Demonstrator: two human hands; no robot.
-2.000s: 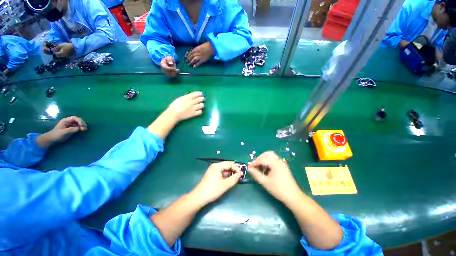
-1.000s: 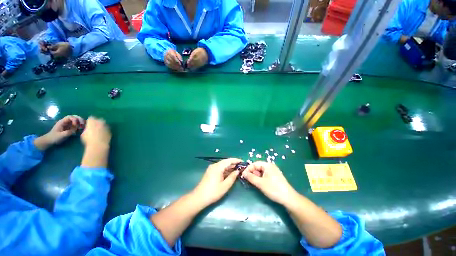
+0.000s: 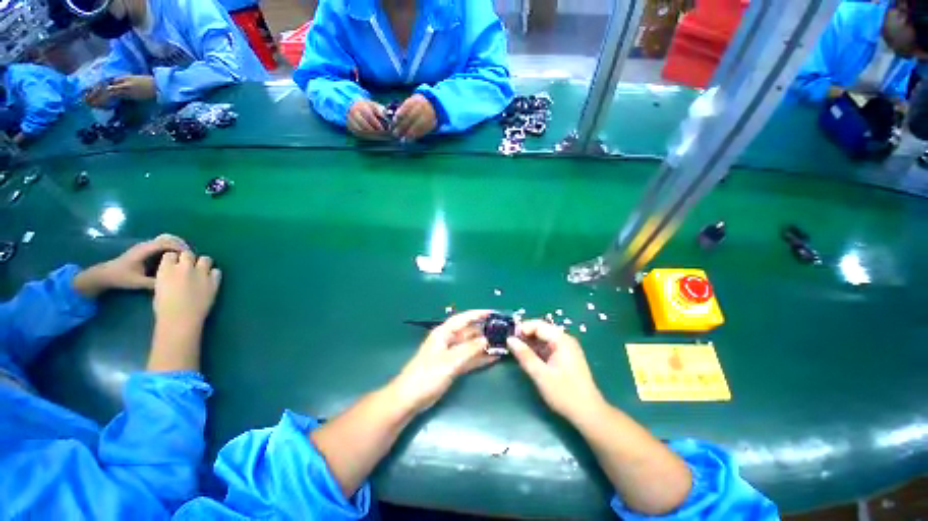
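My left hand [image 3: 445, 351] holds a black, rounded housing [image 3: 499, 331] with a silver rim by its left side, above the green surface. My right hand [image 3: 549, 358] has its thumb and fingers at the housing's right edge. Small white parts [image 3: 559, 313] lie scattered just beyond my hands. The thin black tweezers [image 3: 419, 324] lie left of them, partly hidden by my left hand. Whether a white part is between my right fingertips is too small to tell.
A yellow stop-button box [image 3: 684, 301] stands right of my hands, with a yellow label card [image 3: 678, 371] below it. A slanting metal post [image 3: 684, 173] rises behind. A neighbour's hands [image 3: 168, 277] work at the left. Units [image 3: 799, 244] lie on the belt; workers sit opposite.
The housing is now raised and turned with its dark face showing between my hands. The units on the belt have moved left. The neighbour's reaching arm has drawn back to the left.
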